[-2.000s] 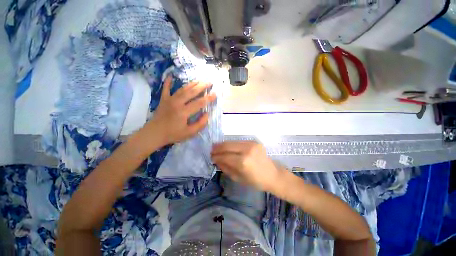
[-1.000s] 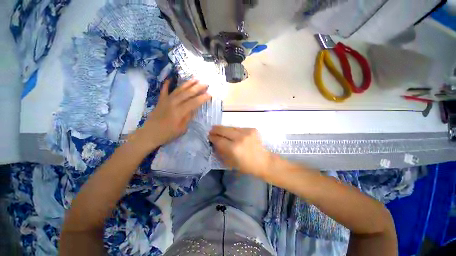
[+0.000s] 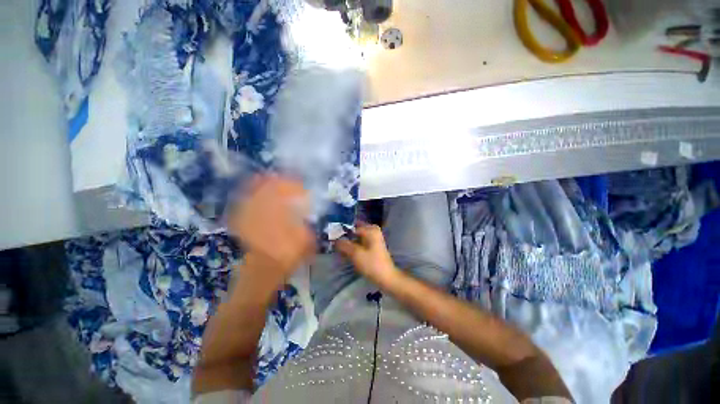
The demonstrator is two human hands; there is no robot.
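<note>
The floral fabric panel, dark blue with pale flowers, lies on the machine table and hangs over its front edge. A smooth pale blue piece, blurred, lies over it below the bright lamp glare. My left hand is motion-blurred at the table's front edge, over the cloth; its grip cannot be made out. My right hand pinches the floral panel's lower corner at the front edge, near my lap. A shirred pale blue panel lies at the left. The needle area is lost in glare at the top.
Scissors with yellow and red handles lie at the upper right, cut off by the top edge. A red tool lies farther right. A ruler strip runs along the table front. Pale blue gathered garments hang by a blue bin.
The view has tilted downward. Both hands have moved from beside the needle toward the front edge. The floral side now shows where pale layered cloth was, and the smooth pale piece is blurred.
</note>
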